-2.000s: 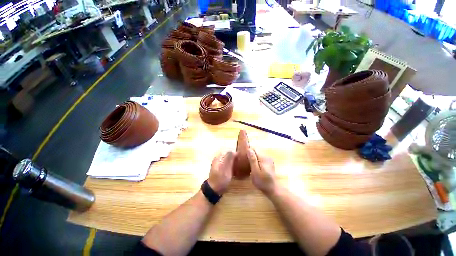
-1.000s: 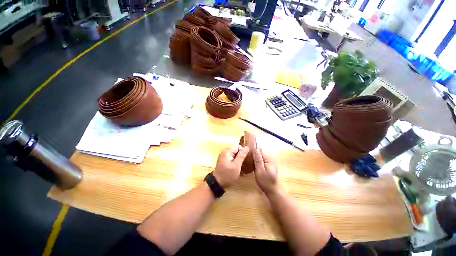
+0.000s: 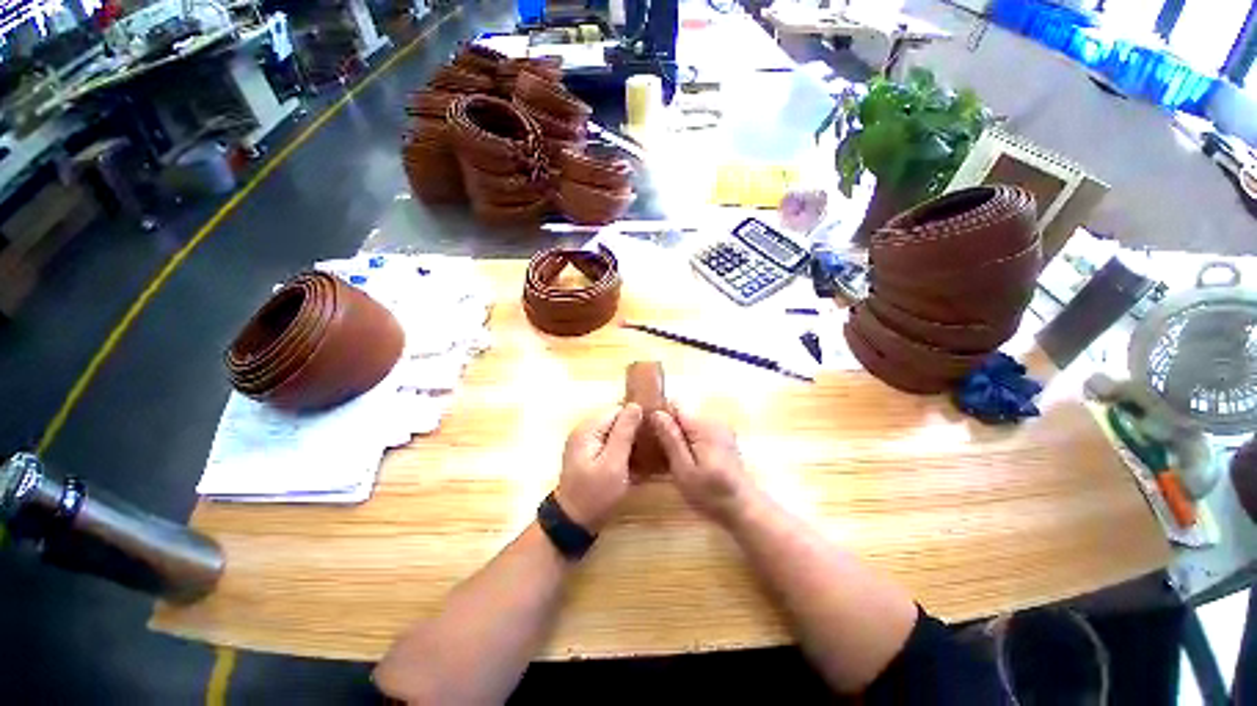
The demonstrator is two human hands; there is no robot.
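A brown leather strap [image 3: 645, 384], looped or folded, stands up between my hands over the middle of the wooden tabletop. My left hand [image 3: 601, 462], with a dark band on the wrist, grips its left side. My right hand [image 3: 700, 458] grips its right side. The fingers and thumbs of both hands hide the strap's lower part. A small strap coil [image 3: 571, 309] sits beyond the hands. A long thin dark stick [image 3: 717, 350] lies to the right of that coil.
A wide strap coil [image 3: 331, 348] rests on papers [image 3: 283, 462] at left. A steel flask [image 3: 131, 535] is at the left edge. A calculator [image 3: 751, 259], tall strap stack [image 3: 951, 297], dark blue bundle [image 3: 997, 389] and plant [image 3: 910, 127] stand right. More coils [image 3: 503, 152] are heaped beyond.
The view has swung back from its tilt one second ago. My right hand's fingers, straight along the strap before, are now curled, with both thumbs on the strap.
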